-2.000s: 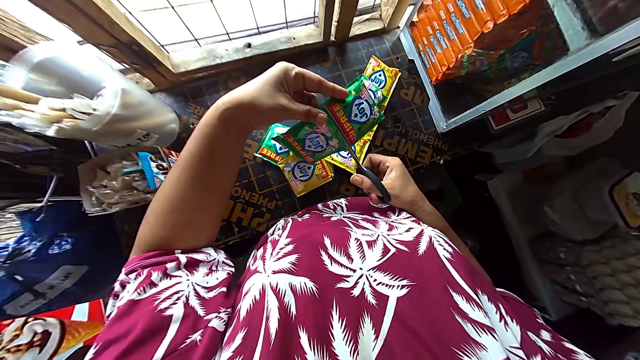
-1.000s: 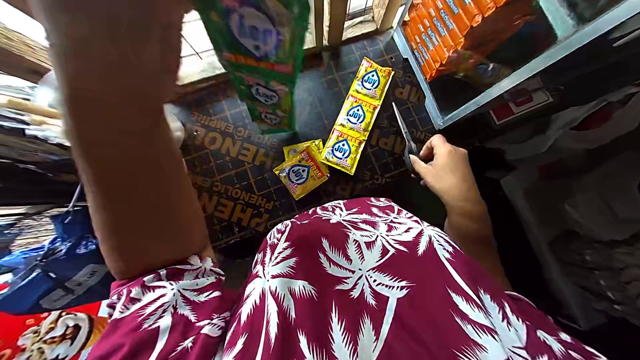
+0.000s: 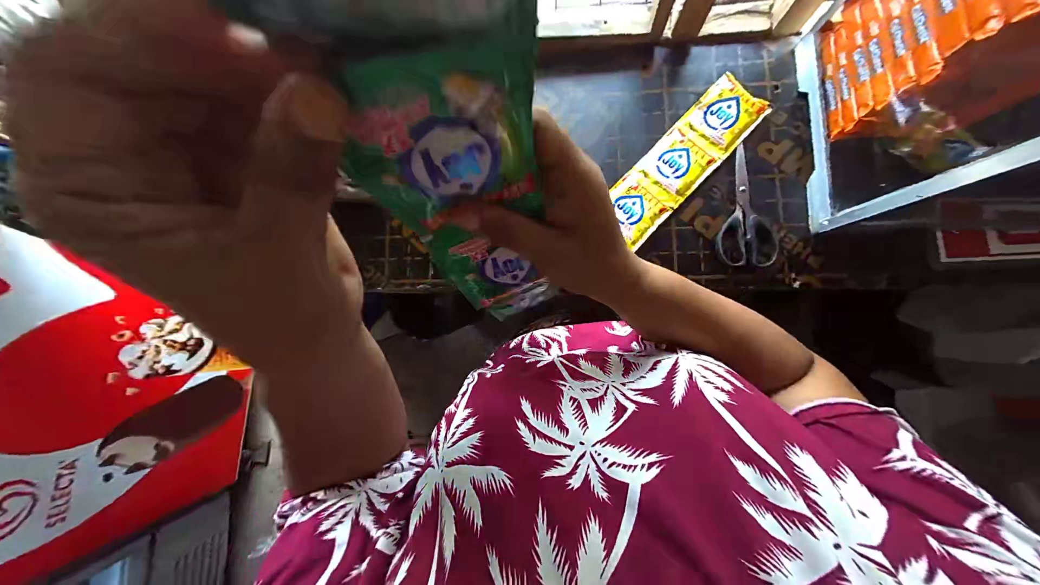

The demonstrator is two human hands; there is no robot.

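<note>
Close to the camera, my left hand (image 3: pixel 187 154), blurred, grips the upper part of a strip of green Joy dishwashing liquid sachets (image 3: pixel 451 154). My right hand (image 3: pixel 577 219) holds the same strip lower down, its thumb across the front between two sachets. Beyond my right hand, a strip of yellow Joy sachets (image 3: pixel 674 162) lies on the dark patterned counter top. Scissors with dark handles (image 3: pixel 743 215) rest on the counter to the right of the yellow strip, touched by neither hand. The top of the green strip is partly cut off by the view and blurred.
At the upper right stands a metal-framed glass case (image 3: pixel 918 187) with orange packets (image 3: pixel 886 57) in it. A red and white ice cream freezer (image 3: pixel 73 325) is at the left. A window with wooden framing (image 3: pixel 601 16) is behind the counter (image 3: pixel 593 89).
The scissors, in my right hand before, now lie on the counter. My right hand has moved left onto the green strip, which my left hand holds up. The view has shifted.
</note>
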